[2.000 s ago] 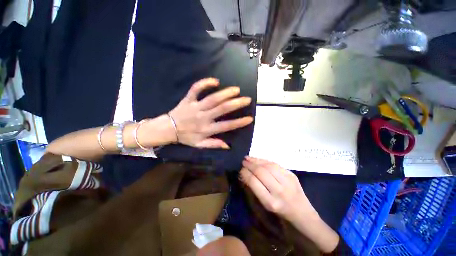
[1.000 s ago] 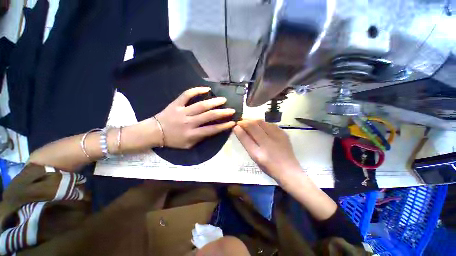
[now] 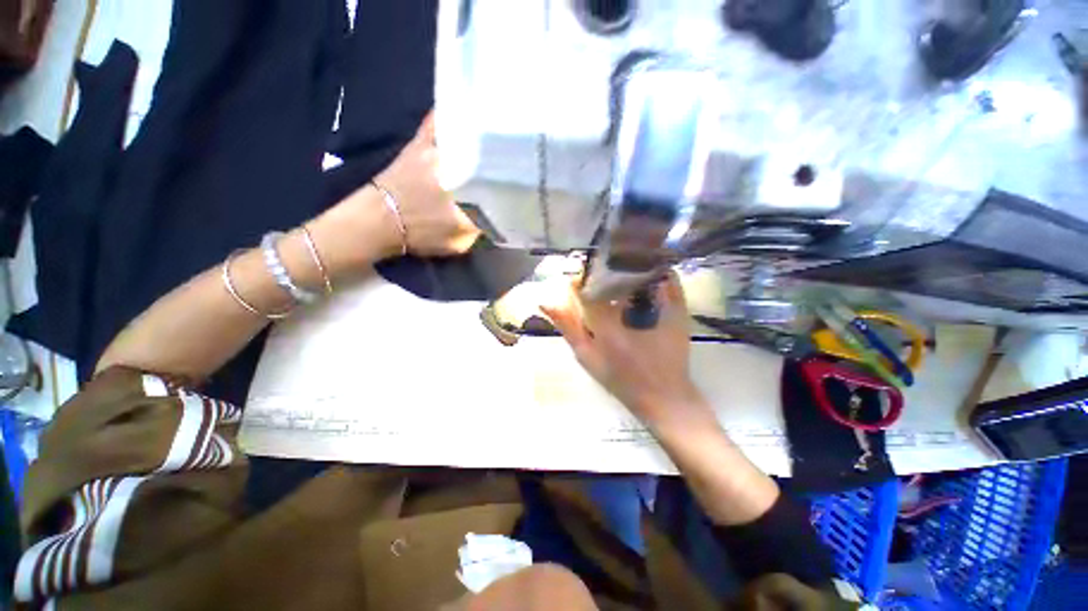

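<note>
The dark fabric panel (image 3: 442, 277) lies on the white table, its near edge just left of the needle area. My left hand (image 3: 427, 197) rests on it, fingers mostly hidden behind the machine head (image 3: 537, 131); its grip cannot be told. My right hand (image 3: 632, 346) is at the needle area under the head, its fingertips close together beside a small shiny metal plate (image 3: 511, 320). The presser foot and needle are hidden by the head and my right hand. Whether the right fingers hold anything cannot be told.
Scissors with red handles (image 3: 861, 396) and a yellow-handled tool (image 3: 897, 340) lie right of my right hand, over a dark cloth scrap (image 3: 811, 444). A phone (image 3: 1040, 420) is at far right. Blue baskets (image 3: 981, 525) stand below. More dark cloth (image 3: 227, 155) lies at left.
The dark panel has moved up and away under the head, baring the table's front. My left hand has moved forward behind the head; my right hand has moved to the needle area. The head fills more of the view.
</note>
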